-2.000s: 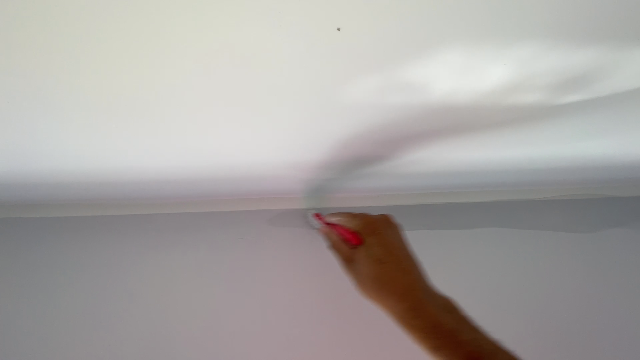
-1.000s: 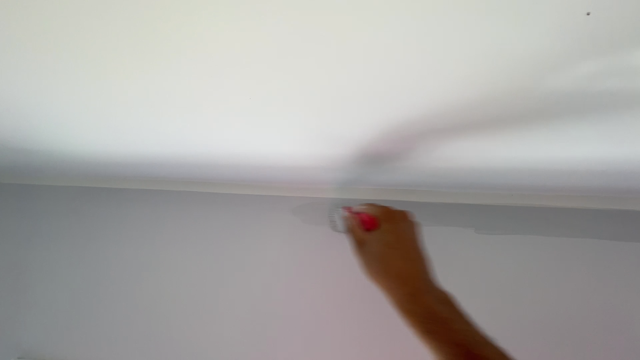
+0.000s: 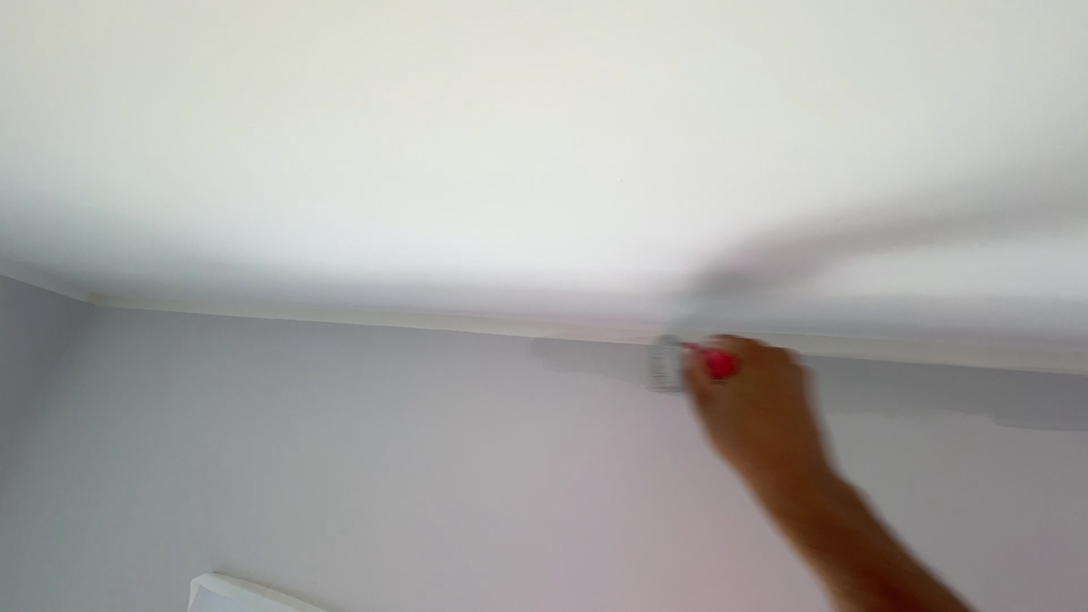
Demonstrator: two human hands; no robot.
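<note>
My right hand [image 3: 756, 399] is closed around a paintbrush [image 3: 667, 364] with a red handle and a metal ferrule, just below the ceiling line. The brush is against the grey wall [image 3: 425, 442], and its bristles are blurred. A darker strip of wet-looking grey paint [image 3: 918, 391] runs along the top of the wall to the right of my hand, and a short stretch [image 3: 578, 355] of it shows left of the brush. My left hand is not in view.
A pale trim strip [image 3: 340, 314] runs between the wall and the white ceiling [image 3: 510, 153], ending at a room corner [image 3: 92, 299] on the left. The top of a white frame [image 3: 246, 591] shows at the bottom left. My arm's shadow falls on the ceiling.
The view has shifted, so the room corner and white frame now show on the left. My right hand still holds the brush at the top of the wall.
</note>
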